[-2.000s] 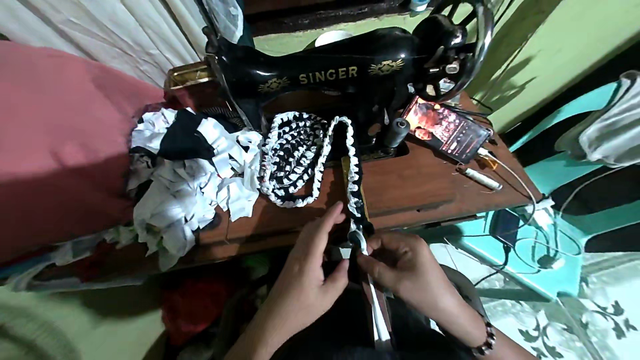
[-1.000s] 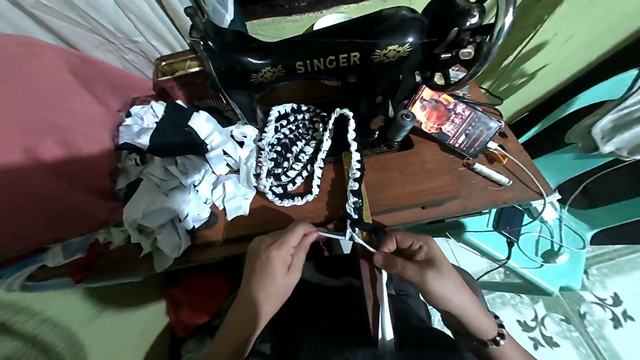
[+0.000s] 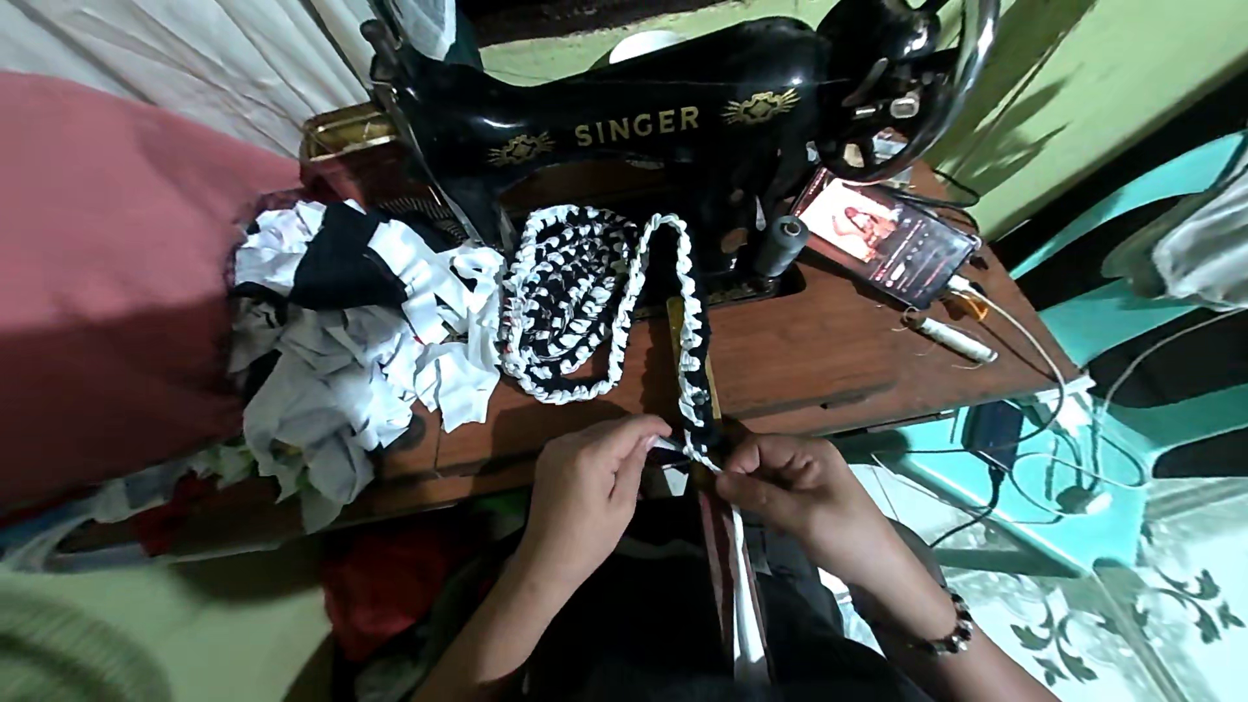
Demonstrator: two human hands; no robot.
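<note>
A black-and-white braided fabric cord [image 3: 691, 361] runs down over the table's front edge, its working end between my hands. My left hand [image 3: 595, 478] pinches a white strip end just left of the braid. On the other side my right hand [image 3: 785, 483] grips a white fabric strip [image 3: 749, 604] close to the braid's end; that strip hangs down over my lap. The rest of the cord lies as an oval coil [image 3: 565, 302] on the table. A heap of white and black fabric scraps [image 3: 341, 331] sits left of the coil.
A black Singer sewing machine [image 3: 624, 122] stands on the wooden table [image 3: 809, 366]. Right of it are a dark thread spool [image 3: 781, 246], a phone [image 3: 882, 234] with a cable and a white thread spool [image 3: 951, 338]. A turquoise chair [image 3: 1063, 507] holds a charger [image 3: 993, 429].
Two seconds ago my hands were close together at the braid's end. They have since moved apart, and the left hand holds a white strip out to the left.
</note>
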